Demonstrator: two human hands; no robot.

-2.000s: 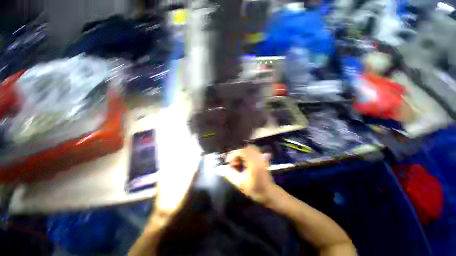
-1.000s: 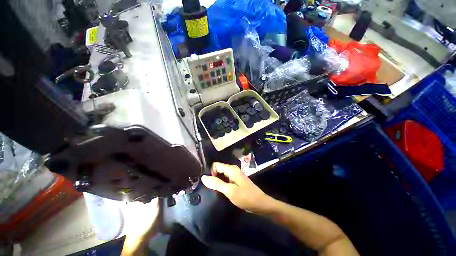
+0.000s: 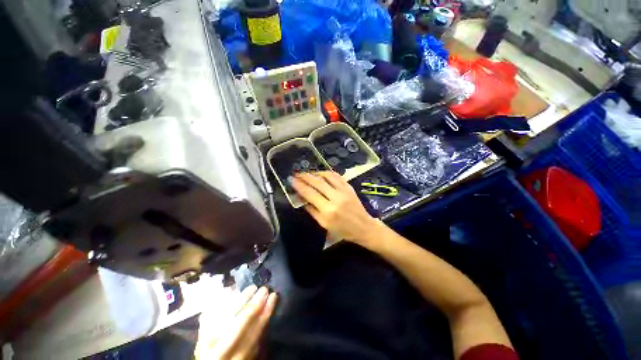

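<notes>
My right hand point(image 3: 337, 206) has its fingertips in the left compartment of the cream button tray point(image 3: 372, 163), among dark round buttons point(image 3: 287, 160). Whether it pinches a button cannot be told. My left hand point(image 3: 235, 325) lies flat, brightly lit, beside the work plate under the button-sewing machine point(image 3: 176, 151), with its fingers at the edge of the dark cloth point(image 3: 309, 302). A dark button point(image 3: 261, 275) sits by the metal parts under the machine head, just above the left fingertips. The dark front plate hides the clamp in part.
Yellow snips point(image 3: 378, 189) lie right of the tray. A control panel point(image 3: 287, 98) and black thread cone point(image 3: 263, 31) stand behind it. A blue crate point(image 3: 555, 260) with dark cloth and a red container point(image 3: 566, 205) are at right. An orange-red basket point(image 3: 42, 285) is at left.
My right hand has moved from beside the machine head up into the button tray. My left hand shows more fully near the work plate. The view has shifted slightly.
</notes>
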